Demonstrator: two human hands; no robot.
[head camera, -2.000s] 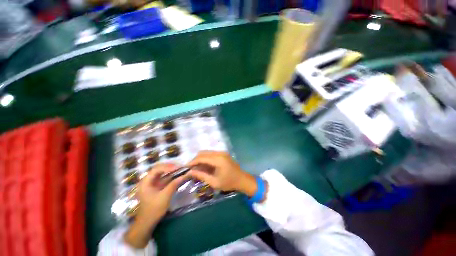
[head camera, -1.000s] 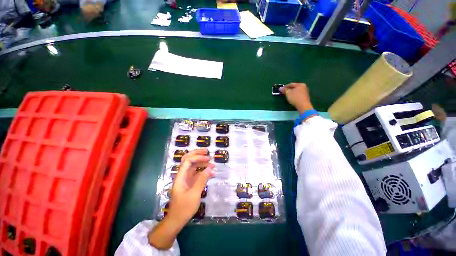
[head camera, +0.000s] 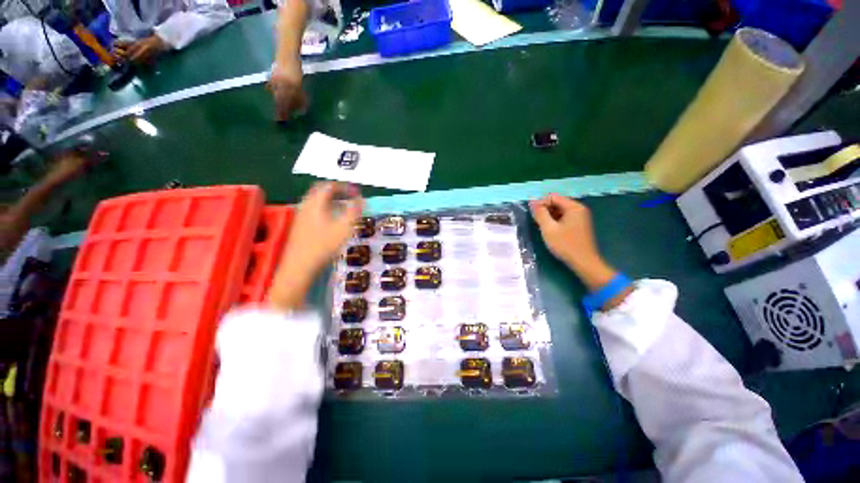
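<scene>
The clear blister tray (head camera: 432, 391) lies flat in front of me. Small black watch-like units with gold inside (head camera: 389, 374) fill its two left columns, the upper third column and the lower right; other pockets are bare. My left hand (head camera: 325, 226) is at the tray's upper left corner, fingers curled; whether it holds anything is unclear. My right hand (head camera: 566, 231), with a blue wrist band, is beside the upper right corner, fingers curled; its fingertips are too blurred to tell. A unit (head camera: 544, 140) lies on the belt; another (head camera: 348, 158) is on the paper sheet (head camera: 401, 168).
Red trays (head camera: 146, 283) are stacked left. At the right are a pale-yellow roll (head camera: 726, 108), a white tape dispenser (head camera: 764, 203) and a fan-fitted box (head camera: 802, 316). Across the green belt (head camera: 453, 104) are a blue bin (head camera: 408, 28) and other people's hands (head camera: 286, 85).
My right hand has drawn back from the belt, where the unit remains. My left hand has moved from over the tray to its upper left corner. A unit now shows on the paper.
</scene>
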